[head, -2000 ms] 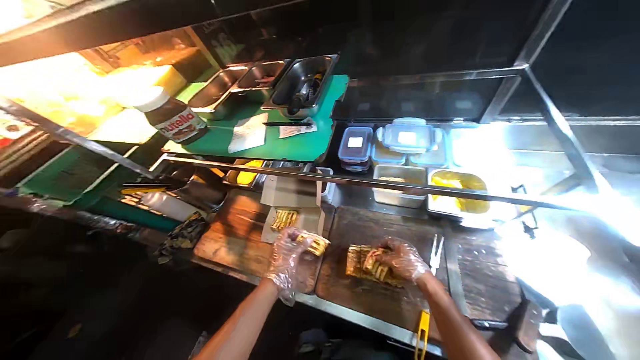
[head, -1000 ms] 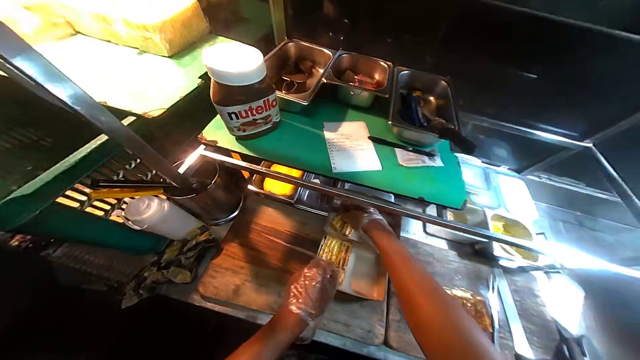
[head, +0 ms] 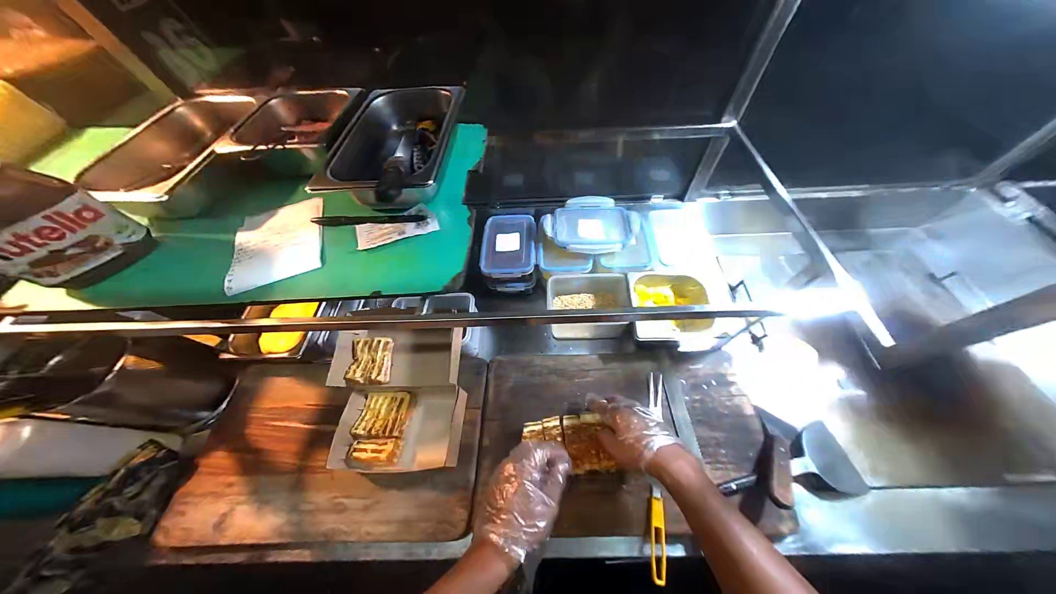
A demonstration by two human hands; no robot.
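Both hands wear clear plastic gloves. Grilled, sliced bread point(head: 587, 444) lies on the right wooden board. My left hand point(head: 526, 493) is at its left front edge, fingers curled; whether they grip it is unclear. My right hand point(head: 634, 431) rests over its right part, its fingertips on the top edge. On the left board, an open cardboard box point(head: 429, 425) holds grilled bread pieces point(head: 382, 415) in its lower part; behind them, another grilled piece point(head: 369, 360) sits in cardboard. A yellow-handled fork point(head: 657, 528) and a long metal blade point(head: 683, 417) lie right of my right hand.
A metal rail point(head: 511, 320) crosses above the boards' rear. Behind stand a tub of chopped nuts point(head: 587, 330), a tub of yellow food point(head: 670, 330) and lidded containers point(head: 507, 247). The green shelf point(head: 355, 272) holds a Nutella jar point(head: 66, 231) and metal pans. A scraper point(head: 827, 458) lies right.
Both hands have moved from the cardboard box on the left board to the sliced bread on the right board. The view has swung between frames.
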